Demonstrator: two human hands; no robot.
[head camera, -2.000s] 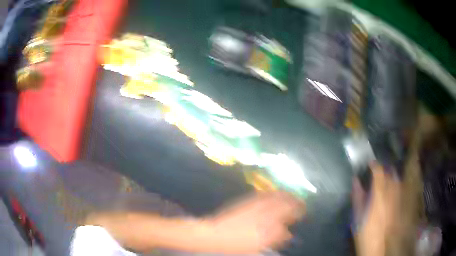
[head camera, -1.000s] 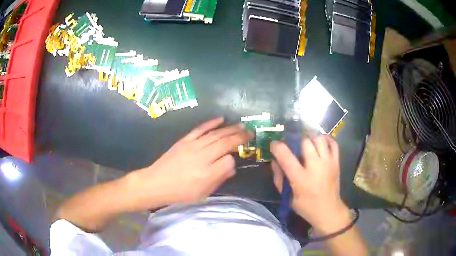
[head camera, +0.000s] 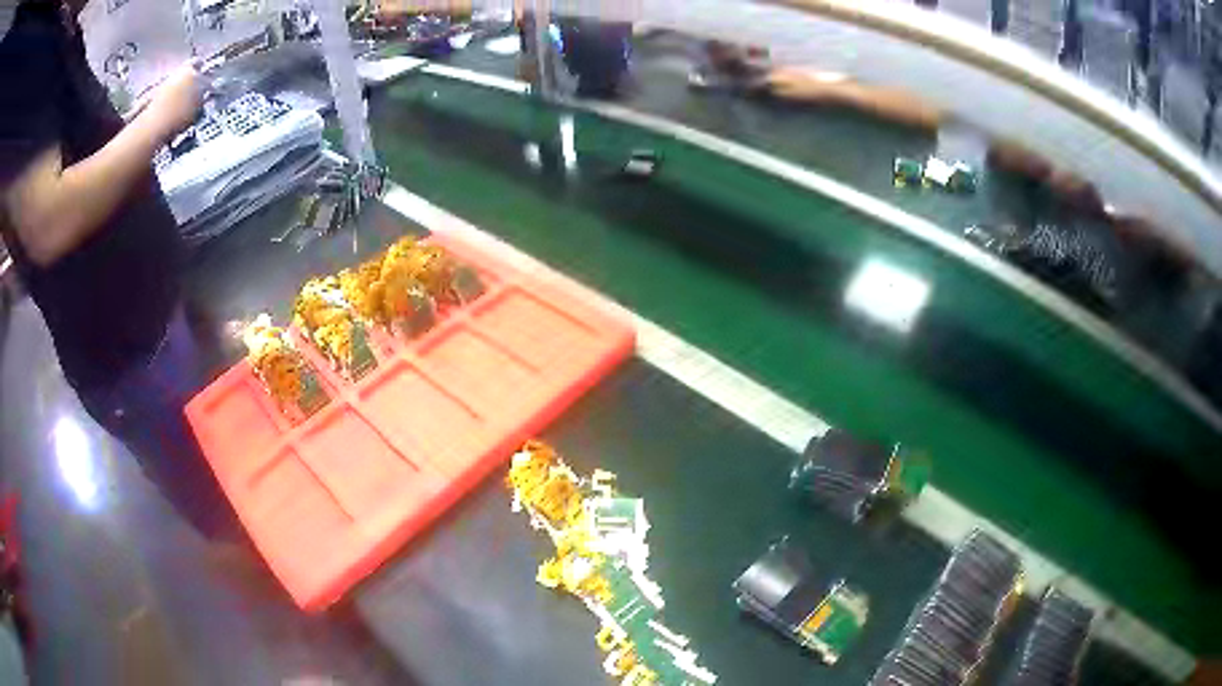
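Observation:
Neither of my hands is in the picture. A heap of small green circuit boards with yellow flex tails (head camera: 623, 596) lies on the dark bench mat, running down to the bottom edge. To its right is a small stack of screens with green boards at one end (head camera: 791, 590), and a similar stack (head camera: 851, 472) sits beside the conveyor rail. Overlapping rows of LCD modules (head camera: 954, 614) stand at the lower right, cut off by the edge. The soldering iron is not in view.
A red compartment tray (head camera: 389, 456) holds yellow flex boards in its far compartments. The green conveyor (head camera: 751, 235) crosses behind, with a dark item (head camera: 642, 164) on it. A person in dark clothes (head camera: 101, 215) stands at left. Other people's arms show across the conveyor.
The view has swung up and left, bringing in the whole red tray, the conveyor and other people. My hands, the fan and the bright screen have left the picture.

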